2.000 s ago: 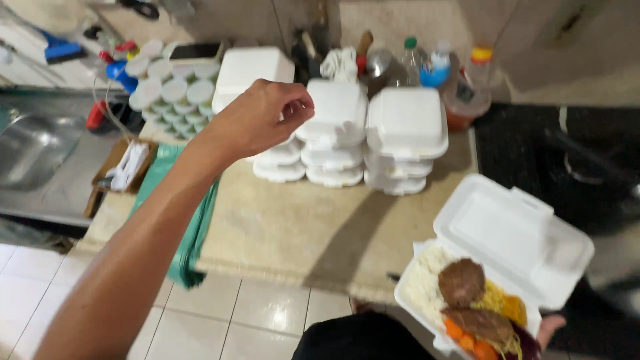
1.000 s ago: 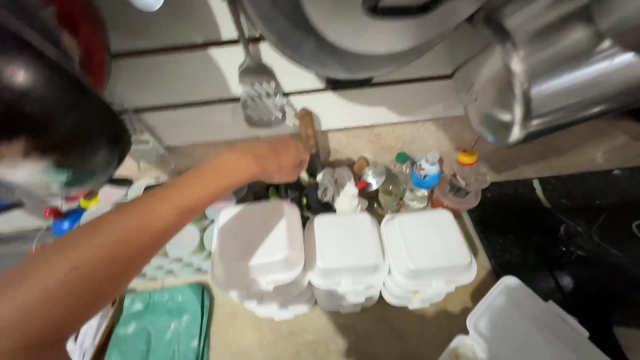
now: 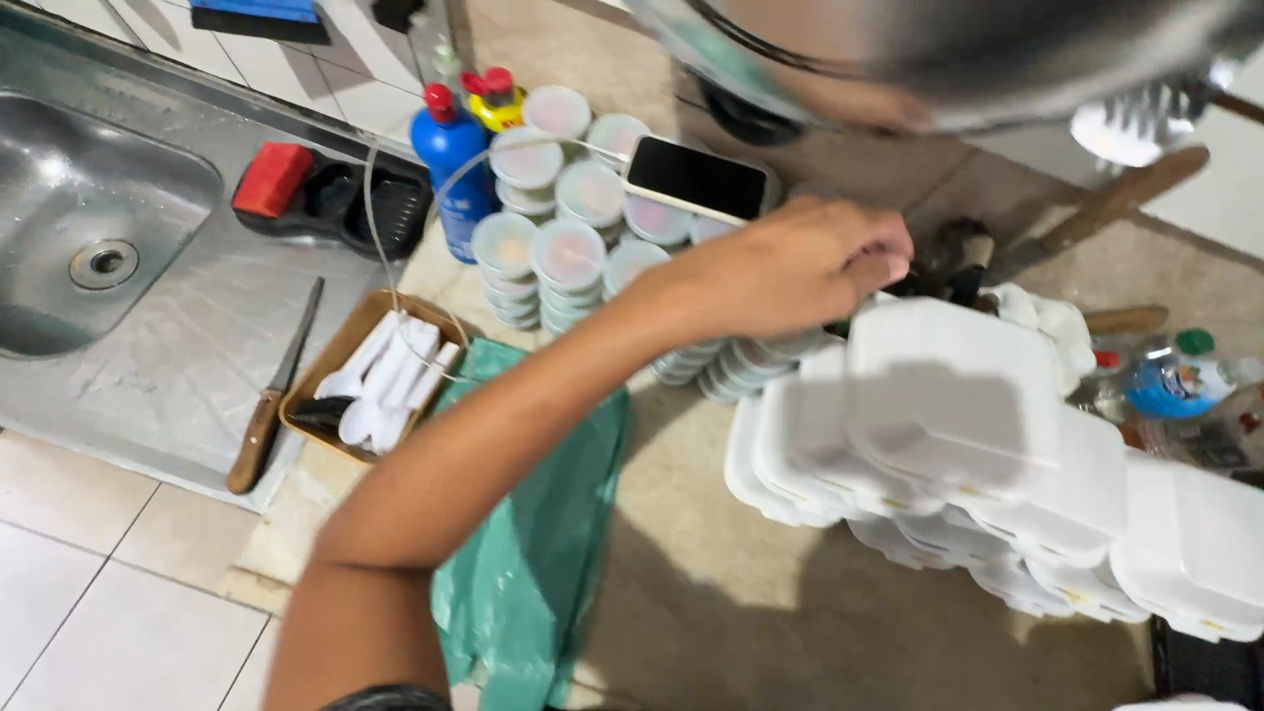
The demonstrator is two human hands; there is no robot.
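Observation:
My left hand (image 3: 815, 267) reaches across the counter with its fingers curled, over the back of stacked white foam food boxes (image 3: 948, 395). Its fingertips are beside dark items and utensils behind the boxes; whether they grip anything cannot be told. Just behind the wrist, a phone (image 3: 696, 180) with a white cable rests on stacks of small lidded plastic cups (image 3: 568, 255). Under the forearm lies a green plastic bag (image 3: 533, 553). A brown basket (image 3: 306, 390) holds white plastic spoons (image 3: 380, 370). My right hand is out of view.
A steel sink (image 3: 99, 227) is at the left, with a wooden-handled knife (image 3: 276, 395) and a black holder with a red sponge (image 3: 273, 178) beside it. Blue bottle (image 3: 452, 178) stands behind. A large metal pot (image 3: 938, 59) hangs low overhead; bottles (image 3: 1175, 385) stand at the right.
The view has swung left and tilted. The open foam box of food, held by my right hand two seconds ago, is out of view. My left hand remains stretched out near the stacked boxes.

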